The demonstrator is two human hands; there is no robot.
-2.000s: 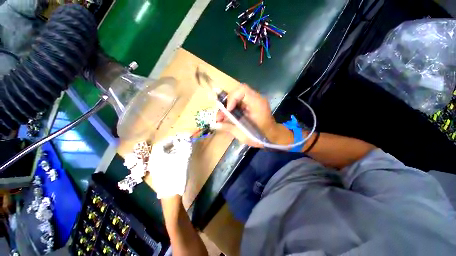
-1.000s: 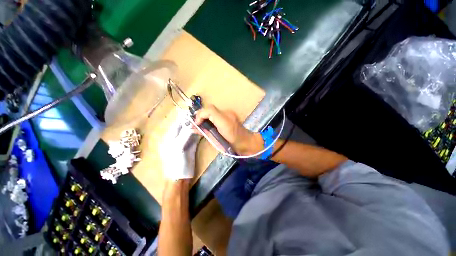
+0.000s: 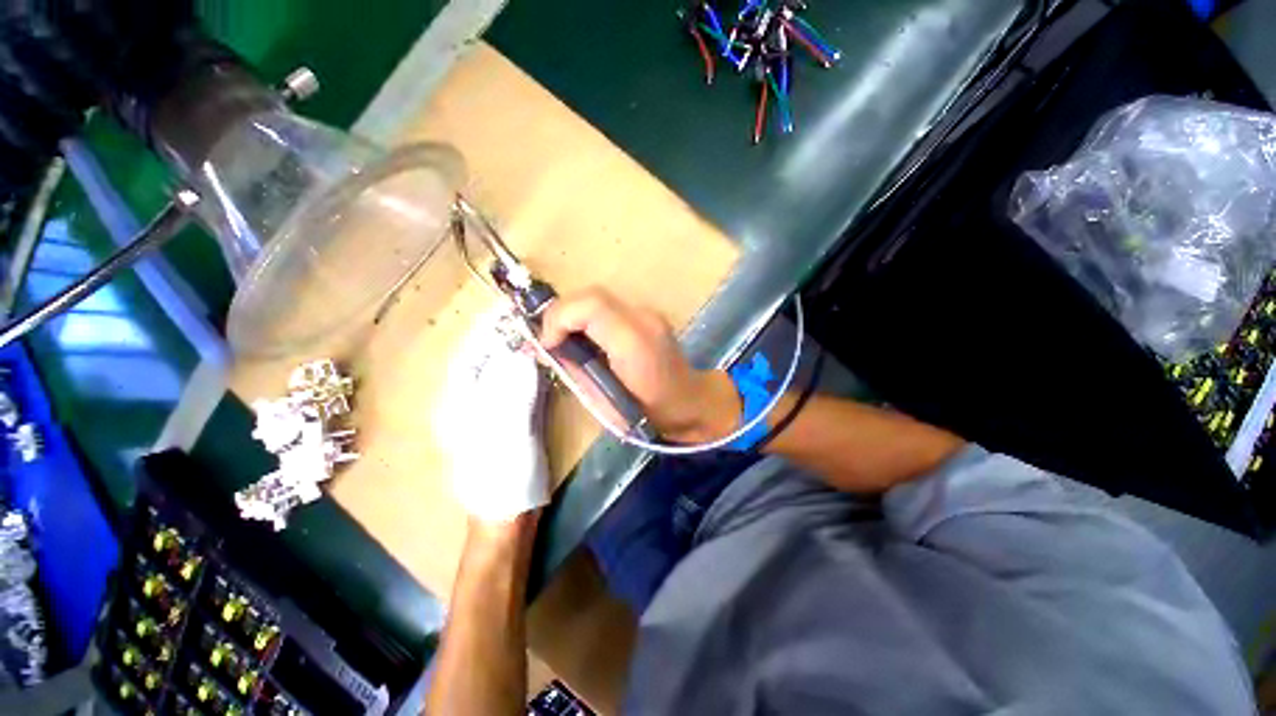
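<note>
My left hand [image 3: 493, 427], in a white glove, is over the tan board [image 3: 616, 210]. Its fingertips are closed around a small whitish part [image 3: 512, 330], mostly hidden by the glove and the iron. My right hand [image 3: 637, 367], bare with a blue wrist band [image 3: 756, 399], grips the dark handle of the soldering iron [image 3: 599, 375]. The iron's metal end and thin feed guide point up and left, beyond the left fingertips. The exact contact point at the part is too small to tell. A pile of white housings [image 3: 301, 441] lies at the board's left edge.
A clear fume cone [image 3: 343, 252] on a black hose hangs left of the hands, with a metal arm [image 3: 105, 287]. Coloured lead wires [image 3: 763, 56] lie on the green mat. A black compartment tray [image 3: 210, 595] is lower left, a blue bin [image 3: 56, 490] far left, a clear plastic bag [image 3: 1154, 210] right.
The two hands have come together, and the iron now lies across the left fingertips. The green and white board with leads seen earlier between the hands no longer shows. The camera view has shifted.
</note>
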